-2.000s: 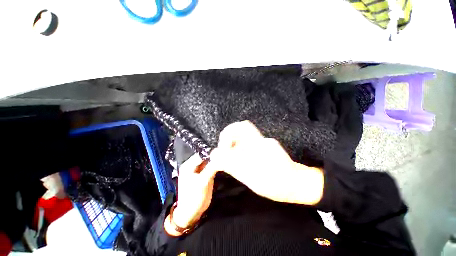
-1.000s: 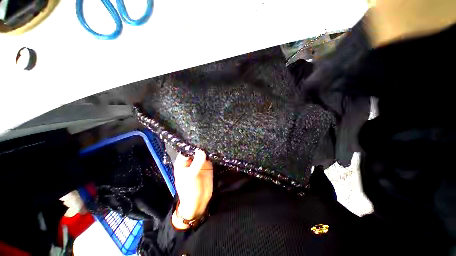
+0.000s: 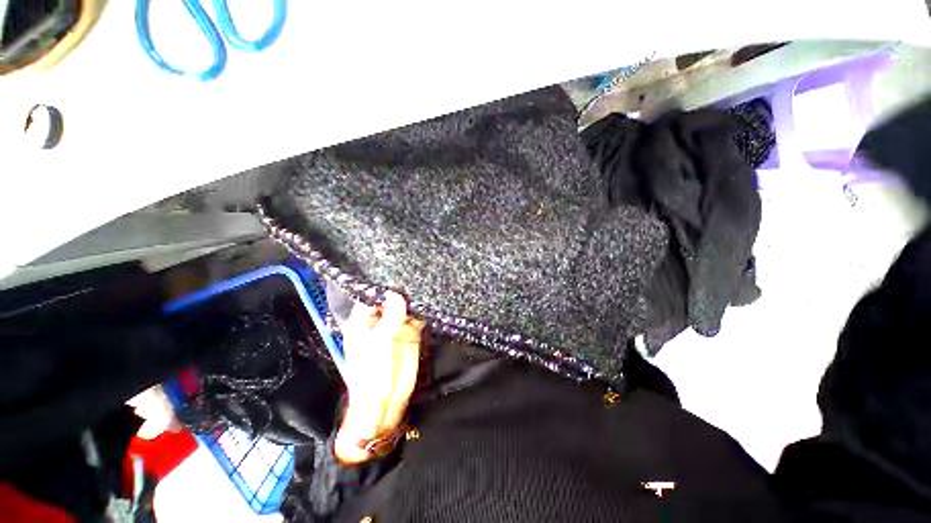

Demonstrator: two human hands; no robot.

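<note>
A dark speckled garment piece [image 3: 480,215] lies over my lap against the table edge. A black-and-white braid trim [image 3: 490,337] runs along its near edge, from the left corner down to the right. My left hand [image 3: 378,358] pinches the garment edge at the trim, thumb and fingers closed on it. My right hand is out of the picture; only its dark sleeve [image 3: 878,358] shows at the right edge. No needle or thread can be made out. A soft plain black cloth part [image 3: 694,215] hangs right of the tweed.
Blue scissors handles [image 3: 209,46], a small dark-rimmed ring [image 3: 44,126] and a tan-rimmed round holder [image 3: 71,41] are on the white table [image 3: 357,82]. A blue basket [image 3: 245,276] with black pieces stands lower left. A purple stool [image 3: 837,112] is upper right.
My right hand has left the trim, swung out to the upper right and then gone out of view. My left hand still holds the edge. The view has turned, showing the tan-rimmed holder.
</note>
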